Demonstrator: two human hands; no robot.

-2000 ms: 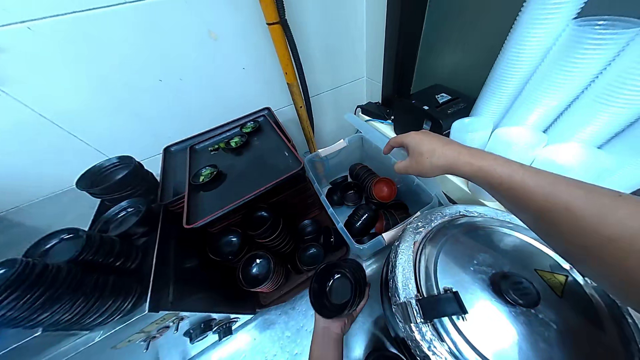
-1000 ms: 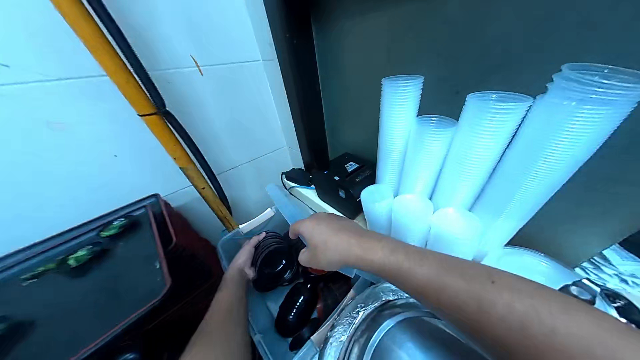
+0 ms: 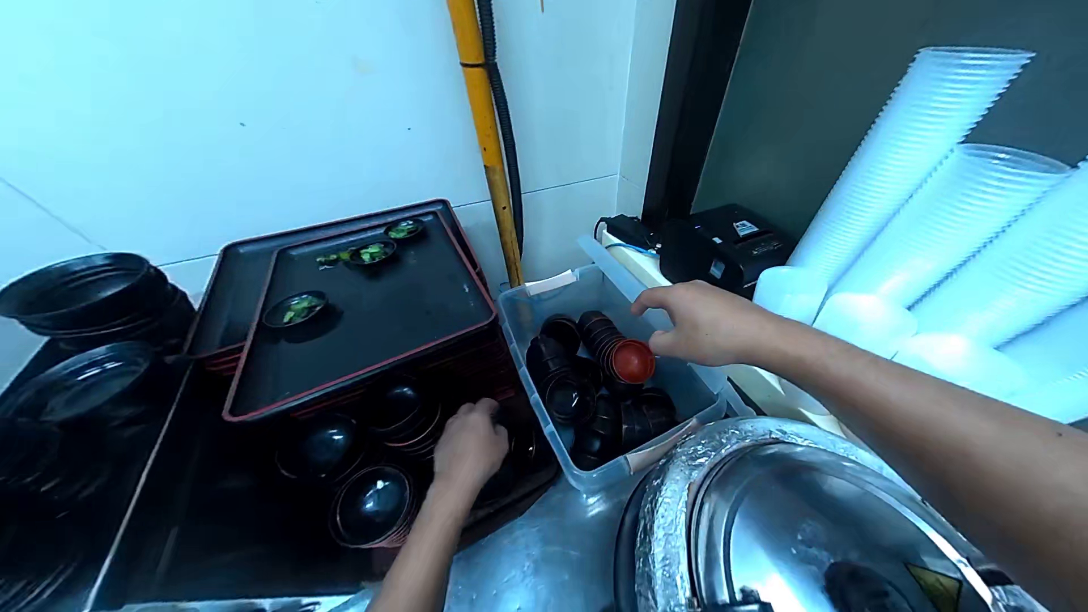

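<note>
My left hand point(image 3: 470, 442) reaches among the stacked dark bowls point(image 3: 374, 506) below the trays, its fingertips hidden in shadow, so its hold is unclear. At the rim of a clear plastic bin point(image 3: 544, 425), my right hand point(image 3: 693, 323) has thumb and forefinger at the translucent lid point(image 3: 625, 276); the lid stands tilted along the bin's right side. Small dark cups point(image 3: 569, 395) lie in the bin, one stack ending in a red-lined cup point(image 3: 633, 361). Black trays point(image 3: 374, 314) carry small dishes of green garnish point(image 3: 295, 308).
Dark plates and bowls point(image 3: 81, 293) are stacked at the left. A round metal lid with a foil-wrapped rim point(image 3: 816, 518) is at the lower right. Tall stacks of clear plastic cups point(image 3: 909, 161) stand behind my right arm. A yellow pole point(image 3: 493, 144) rises by the wall.
My left hand has moved from the bin to the bowls at its left. My right hand remains by the bin's lid side. The view has swung left since one second ago.
</note>
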